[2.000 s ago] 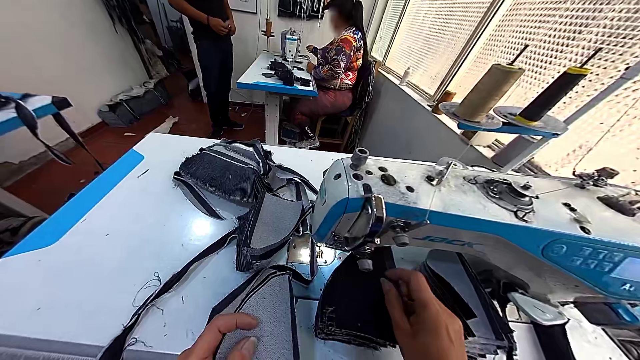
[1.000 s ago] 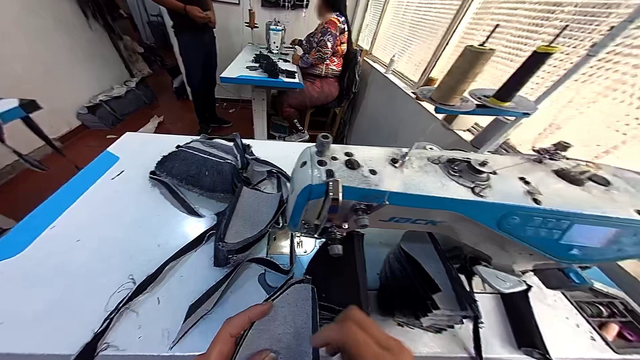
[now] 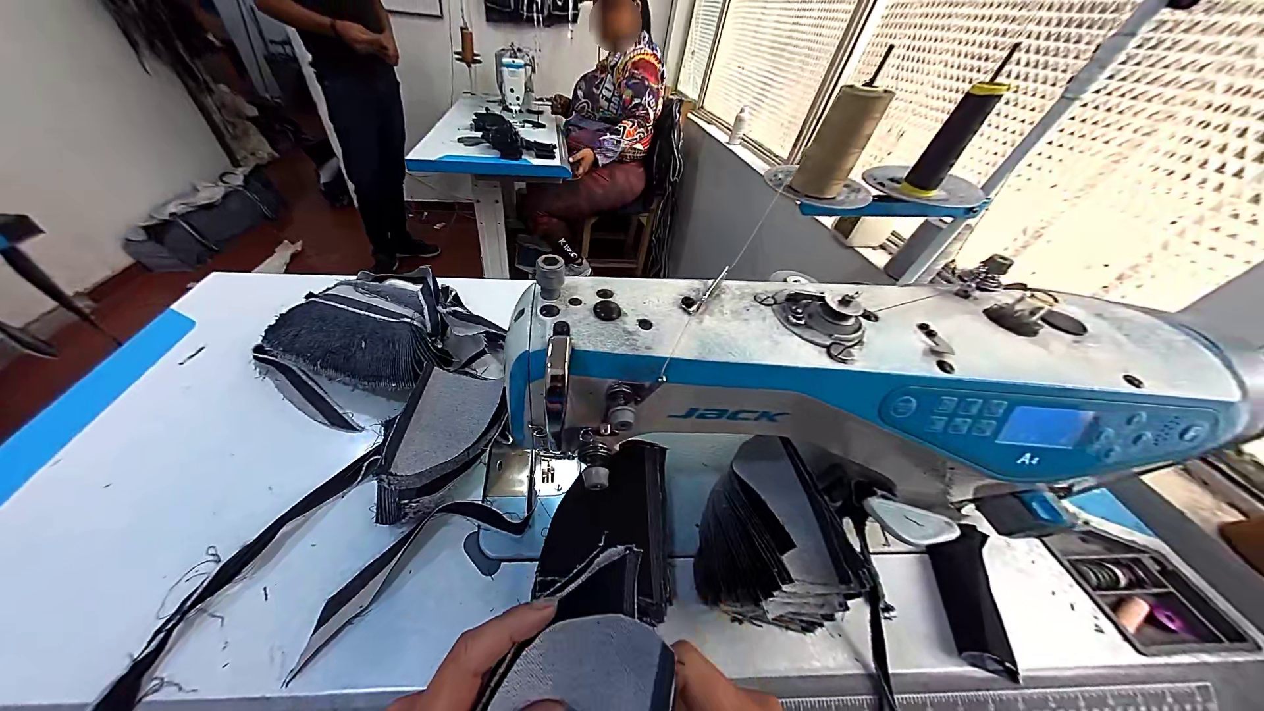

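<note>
At the bottom middle, my left hand (image 3: 479, 657) grips the left edge of grey and black denim pieces (image 3: 588, 662). My right hand (image 3: 716, 681) holds their right edge, its fingers partly hidden behind the cloth. Just beyond lies a stack of black denim pieces (image 3: 607, 513) beside the presser foot of a Jack sewing machine (image 3: 790, 385). A second stack of cut denim pieces (image 3: 775, 533) stands under the machine arm. Left of the needle area lie a joined grey denim piece (image 3: 439, 425) with trailing strips and a frayed dark denim bundle (image 3: 346, 331).
Thread cones (image 3: 842, 141) stand on a holder behind the machine. An open tray (image 3: 1150, 592) with bobbins is at the right, a ruler (image 3: 1086, 697) along the front edge. A person sits at another sewing table (image 3: 444, 148); another person (image 3: 365, 128) stands nearby.
My right hand has come away from the black stack and now holds the denim pieces together with my left hand. The view has shifted somewhat.
</note>
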